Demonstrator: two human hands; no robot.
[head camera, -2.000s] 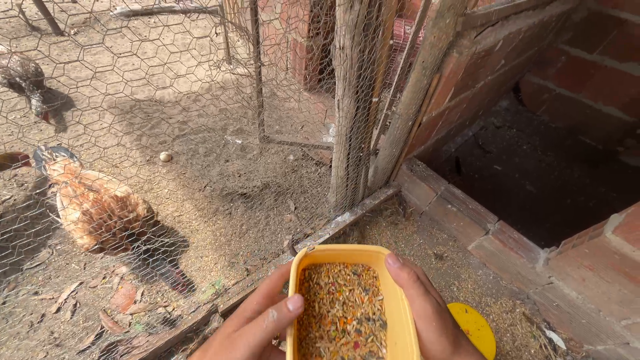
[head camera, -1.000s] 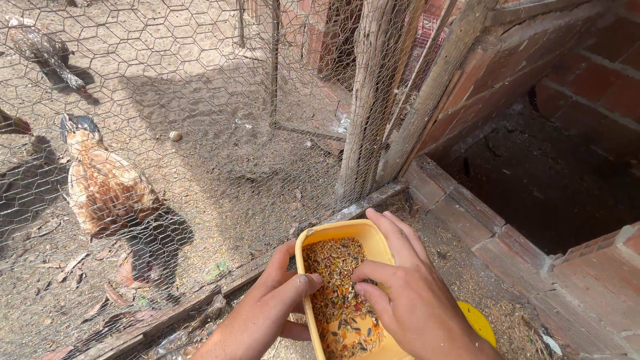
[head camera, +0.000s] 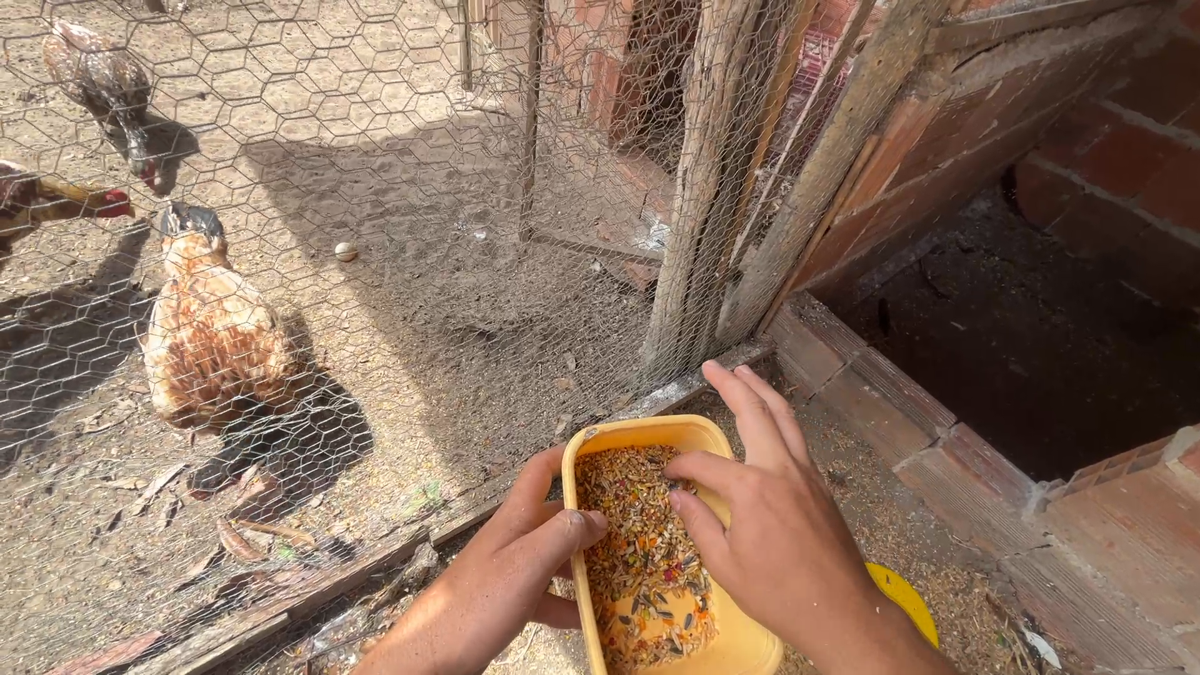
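Observation:
A yellow plastic tub (head camera: 750, 647) of mixed grain and seeds (head camera: 647, 553) is at the lower middle, its bottom showing through where the grain is thin. My left hand (head camera: 502, 562) grips its left wall, thumb over the rim. My right hand (head camera: 778, 516) reaches over the right rim; thumb and index finger touch the grain, or a small pinch of it, while the other fingers stick out past the tub. Whether seeds lie between those fingertips cannot be told.
Chicken wire (head camera: 450, 309) on wooden posts (head camera: 698, 178) stands ahead, a wooden sill (head camera: 253, 619) along its foot. Behind it are a tan hen (head camera: 216, 337), other chickens and a small round object (head camera: 346, 251). At right, low brickwork (head camera: 900, 412) borders a dark pit; a yellow round object (head camera: 905, 600) lies below.
My right hand has left the tub's right side, where it was two seconds ago, and moved over the grain. My left hand keeps its hold. A chicken's red head now shows more at far left.

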